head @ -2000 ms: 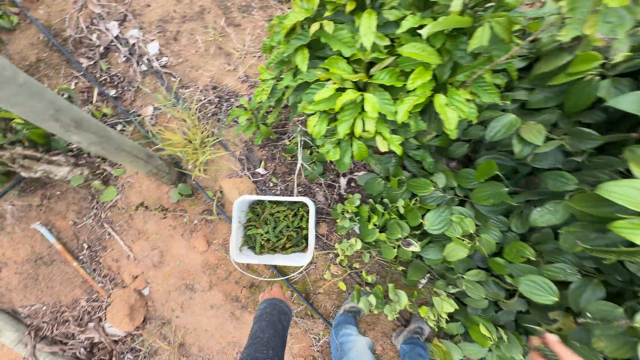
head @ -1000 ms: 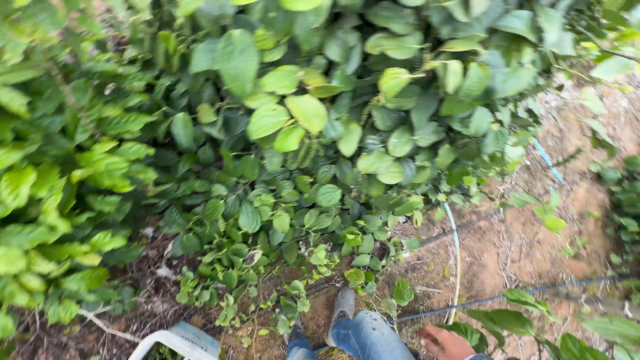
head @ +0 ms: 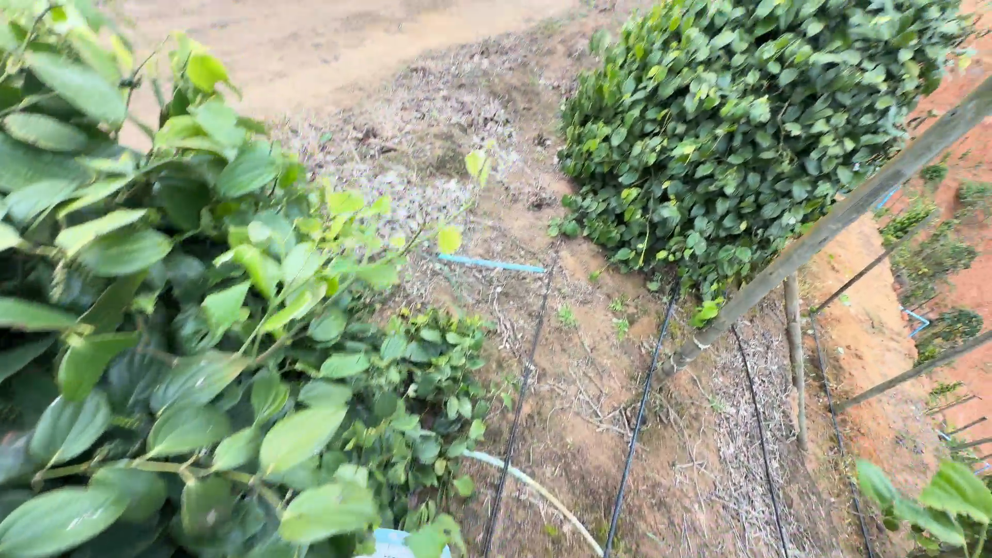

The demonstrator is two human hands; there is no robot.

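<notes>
Neither my left hand nor my right hand shows in the head view now. Leafy vines [head: 194, 387] fill the left side, with broad green leaves close to the camera. At the bottom edge, a small part of a pale bucket [head: 395, 545] shows behind leaves; its contents are hidden. A pale curved pipe [head: 535, 488] lies on the soil just right of the low foliage.
A dense leafy bush [head: 744, 147] stands at the upper right, beside a leaning wooden post [head: 821, 232]. Black hoses [head: 642, 411] run along the ground. A blue pipe [head: 492, 264] lies on dry litter. More posts stand at the right.
The view has swung widely. The hand seen at the bottom one second ago is out of view, as are my legs. The bucket, seen earlier holding green spikes, now barely shows.
</notes>
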